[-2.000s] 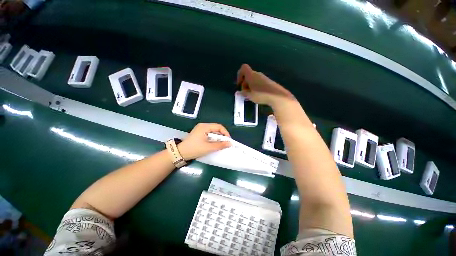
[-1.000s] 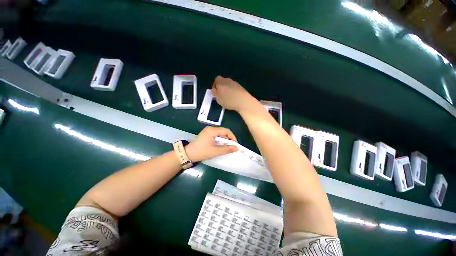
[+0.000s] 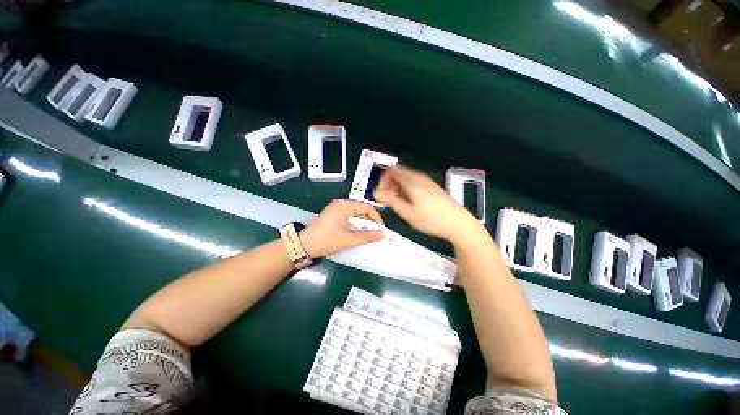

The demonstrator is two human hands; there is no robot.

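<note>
My left hand [image 3: 341, 228] holds a white label sheet [image 3: 397, 258] between thumb and fingers, over the pale rail. A thin row of marks runs along the sheet's upper edge. My right hand [image 3: 414, 198] is at the lower right of a white window box [image 3: 367, 172] on the belt and hides part of it. Its fingertips are blurred and bent together; I cannot tell if they hold a label. A white window box [image 3: 327, 152] stands just left of it. A stack of label sheets [image 3: 381, 357] lies near my body.
The dark green conveyor belt [image 3: 243, 57] carries more window boxes at left and right, some touching, such as a pair with one box [image 3: 556, 249] at right. The pale guide rail [image 3: 211, 193] runs between belt and bench. Cardboard boxes [image 3: 690, 28] show at top right.
The boxes on the belt have shifted right. My right hand has moved right and down, off the top of the box it covered before. My left hand still holds the sheet in nearly the same place.
</note>
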